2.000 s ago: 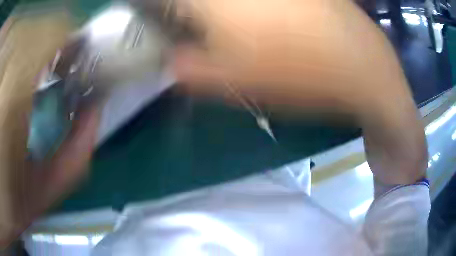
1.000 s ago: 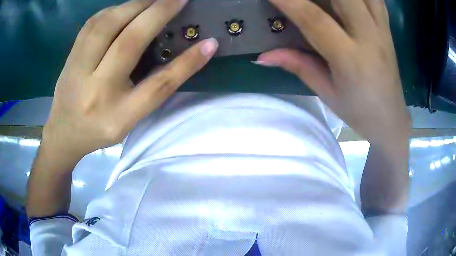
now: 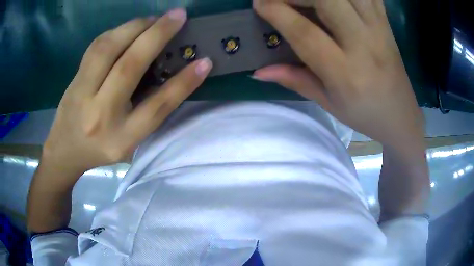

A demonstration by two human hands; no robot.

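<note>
A grey oblong carrier fixture (image 3: 212, 39) lies over the green mat at the top centre. Three round components with gold centres (image 3: 231, 45) show in its seats in a row. Small dark holes show at its left end. My left hand (image 3: 112, 93) grips the left end, thumb on the near side and fingers on the far side. My right hand (image 3: 343, 65) grips the right end, with its thumb at the near edge. The right end of the carrier is hidden under my right fingers.
The green mat (image 3: 31, 67) spreads behind and beside the carrier. A dark shiny machine base (image 3: 460, 57) stands at the right edge. A white bench edge (image 3: 31, 127) with a blue object (image 3: 11, 123) is at left.
From a blurred view with both hands apart, my hands came to hold the carrier at both ends. Over the last second the carrier and hands have shifted slightly left and nearer, with a slight tilt.
</note>
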